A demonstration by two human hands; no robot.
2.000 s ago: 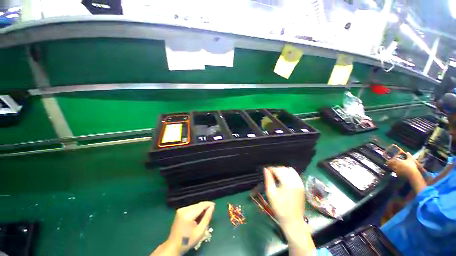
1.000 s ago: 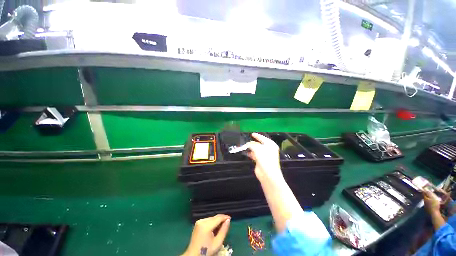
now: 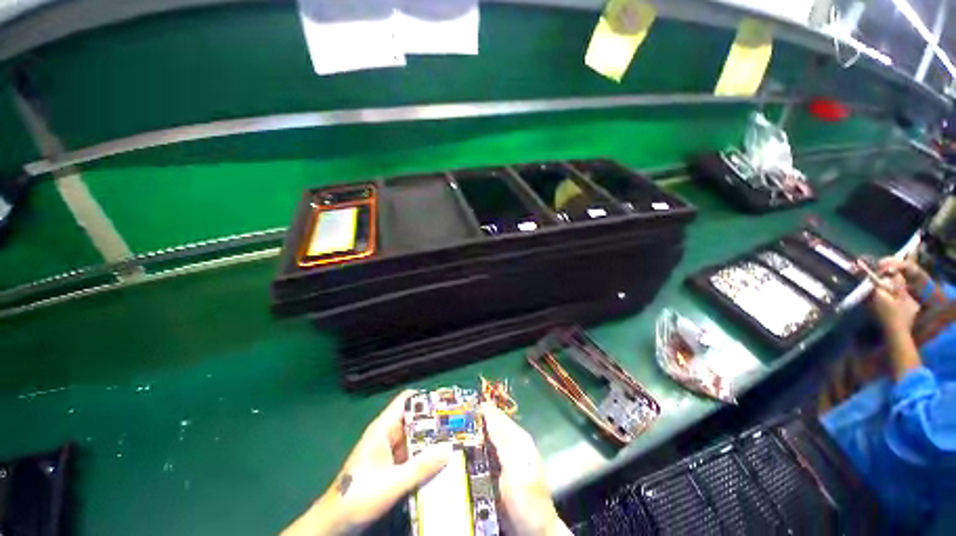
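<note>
A phone inner assembly [image 3: 451,492], with gold and blue electronics at its top end and a pale panel below, is upright between my two hands at the bottom centre. My left hand [image 3: 367,476] grips its left side, thumb across the front. My right hand [image 3: 516,471] holds its right edge. A dark middle housing with coppery edges [image 3: 595,385] lies on the bench right of my hands. Small orange parts [image 3: 499,395] show just behind the assembly, partly hidden.
A tall stack of black compartment trays [image 3: 482,283] stands ahead, an orange-edged phone [image 3: 341,224] in its left slot. To the right are a bag of small parts [image 3: 692,356], a tray with silvery parts [image 3: 770,293] and a ribbed black tray [image 3: 723,487]. Another person's hands [image 3: 893,293] work at far right.
My right hand has come back from the tray stack. The second slot is now empty and the assembly is in both hands. The view has tilted down, showing the middle housing uncovered.
</note>
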